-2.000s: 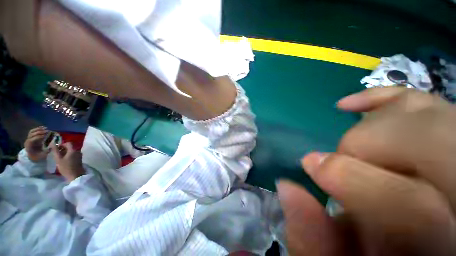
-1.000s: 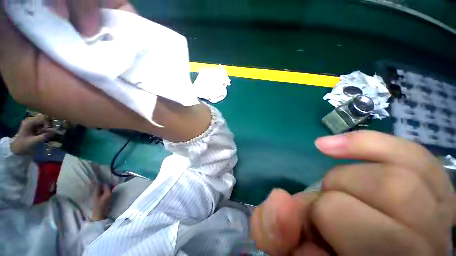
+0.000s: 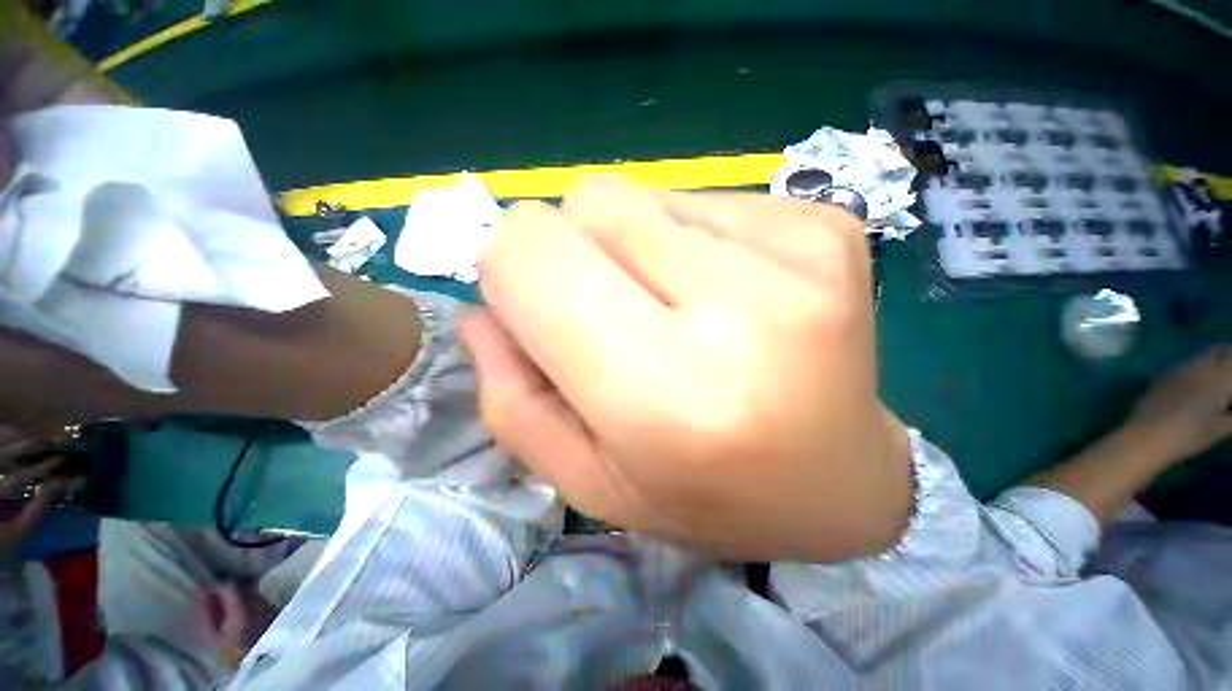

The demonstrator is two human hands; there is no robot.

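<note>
My left hand [image 3: 47, 81] is at the left edge, blurred and partly cut off, with a white cloth [image 3: 203, 203] held in it and draped over its wrist. Its striped sleeve reaches down to the bottom. My right hand [image 3: 689, 365] is large in the middle, back of the hand up, fingers curled and pointing left. No object shows in it, but the inside of the fingers is hidden. No watch head can be made out in either hand.
A crumpled white cloth [image 3: 449, 230] lies by the yellow line [image 3: 608, 176], small parts [image 3: 354, 243] left of it. Crumpled wipes [image 3: 865, 169] lie behind my right hand. A blister tray [image 3: 1047, 189], round pot [image 3: 1101, 324] and another person's hand [image 3: 1189, 405] are right.
The view has shifted right, showing more tray. My right hand has moved left to the middle, its fingers now more curled. My left hand and cloth are farther left in the picture.
</note>
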